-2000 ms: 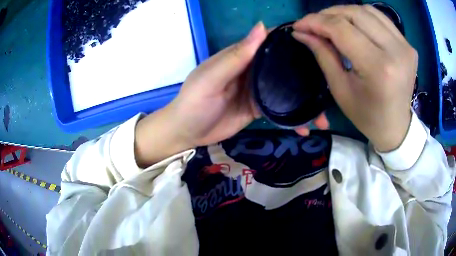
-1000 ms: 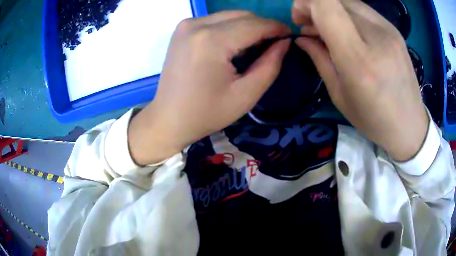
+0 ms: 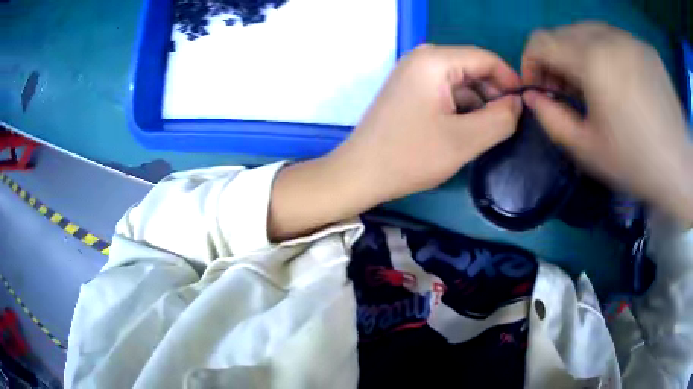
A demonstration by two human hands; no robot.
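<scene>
A round glossy black case lies in front of me, its far part hidden under my hands. My left hand is above its far left side, with thumb and index finger pinched on a small dark part. My right hand, blurred, meets it at the fingertips and pinches the same dark part from the right. The part is too small and hidden to tell its shape, or whether it touches the case.
A blue-rimmed tray with a white bottom and a heap of tiny black pieces is at the upper left. More black round cases lie at the right, partly hidden by my right arm. Yellow-and-black tape shows on the floor.
The view has swung left, so everything sits further right. My left hand has gone from holding the case to pinching at its far side, fingertips against my right hand's; the case now shows below them.
</scene>
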